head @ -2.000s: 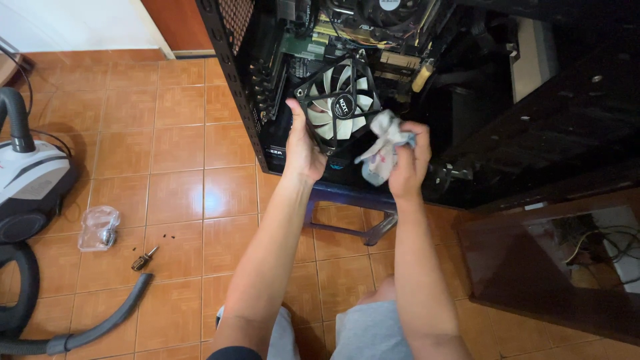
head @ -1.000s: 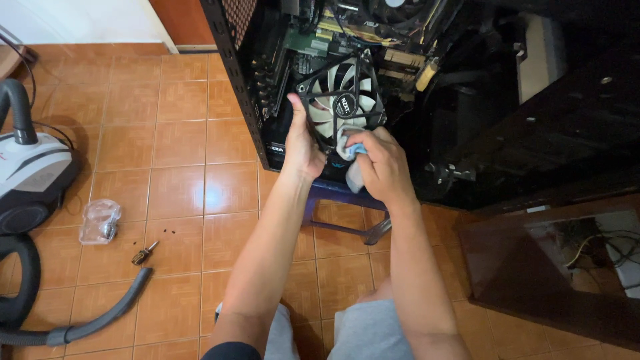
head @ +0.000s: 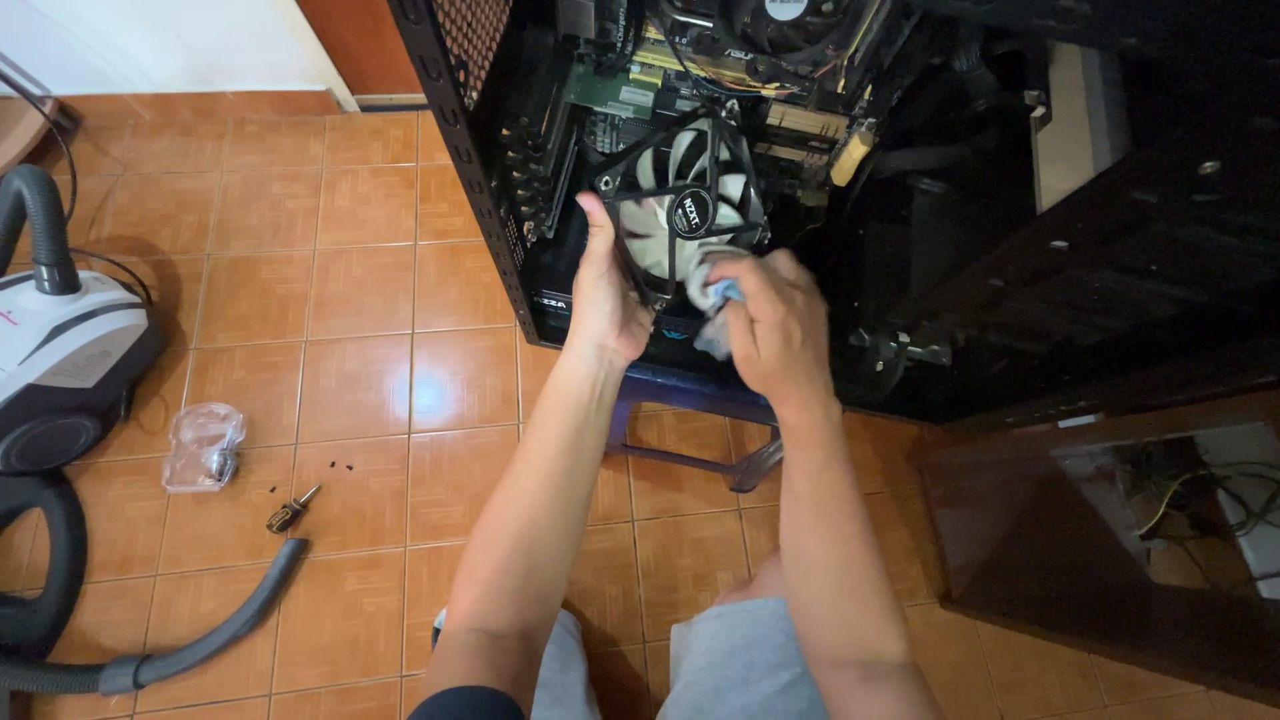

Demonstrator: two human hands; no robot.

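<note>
My left hand point(head: 610, 285) grips the left side of an NZXT computer case fan point(head: 690, 212) with white blades and a black frame, its thumb along the frame's edge. My right hand point(head: 780, 325) pinches a crumpled whitish-blue cloth point(head: 712, 300) against the fan's lower right part. Both hands are at the opening of a black computer case point(head: 460, 150). Behind the fan are a green circuit board point(head: 610, 92), slots, cables and a CPU cooler fan point(head: 785, 20). The fingers behind the fan are hidden.
The case rests on a dark blue stool point(head: 690, 385). On the tiled floor at left lie a screwdriver point(head: 290, 512), tiny screws point(head: 340, 465), a clear plastic container point(head: 203, 447) and a vacuum cleaner point(head: 70, 350) with its hose point(head: 230, 625). A dark wooden cabinet point(head: 1030, 540) stands at right.
The right hand and cloth were beside the fan's right edge two seconds ago, then moved left onto its lower part, where they remain. The left hand keeps holding the fan.
</note>
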